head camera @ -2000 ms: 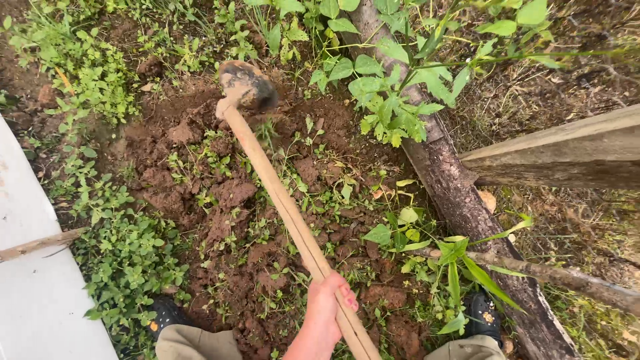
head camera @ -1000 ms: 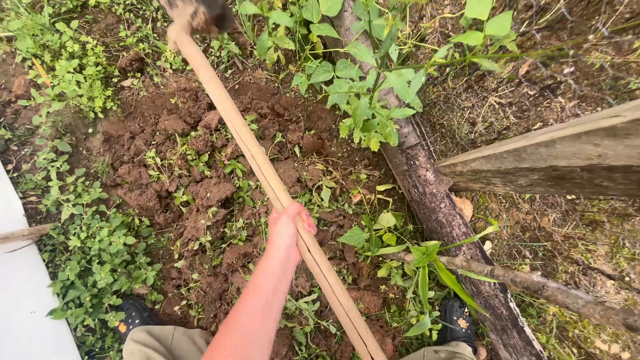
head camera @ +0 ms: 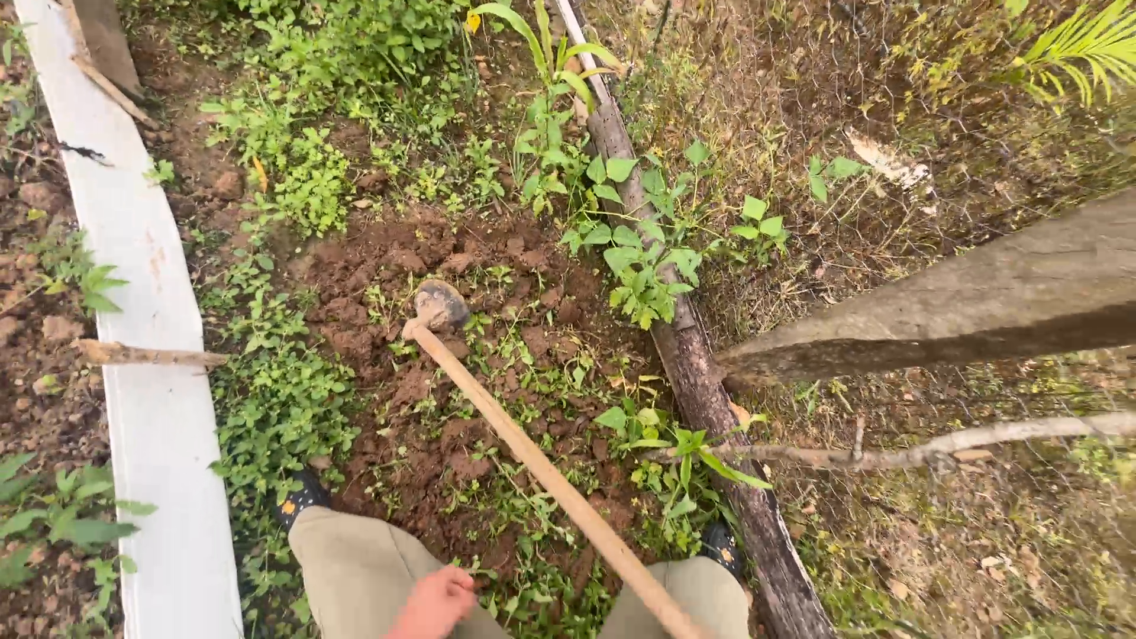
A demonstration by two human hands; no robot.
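My left hand (head camera: 439,602) is at the bottom edge, in front of my trouser leg, off the handle, its fingers curled with nothing visible in them. To its right the wooden handle (head camera: 550,479) of a hoe-like digging tool slants from the bottom edge up to the left. The soil-caked head (head camera: 439,306) rests on or just above loose reddish soil (head camera: 364,293); the exact contact is unclear. My right hand is outside the view, as is the handle's lower end. Small green weeds (head camera: 524,382) lie scattered over the broken soil between my feet.
A log (head camera: 701,382) borders the soil on the right, with a wooden post (head camera: 941,302), a branch (head camera: 932,448) and wire mesh beyond. Leafy plants (head camera: 275,408) and a long white strip (head camera: 155,293) run along the left. A bean-like plant (head camera: 635,257) overhangs the log.
My left hand has left the handle, which it gripped in both earlier frames. The tool head, raised near the top edge a second ago, is now lower over the soil. The view has shifted.
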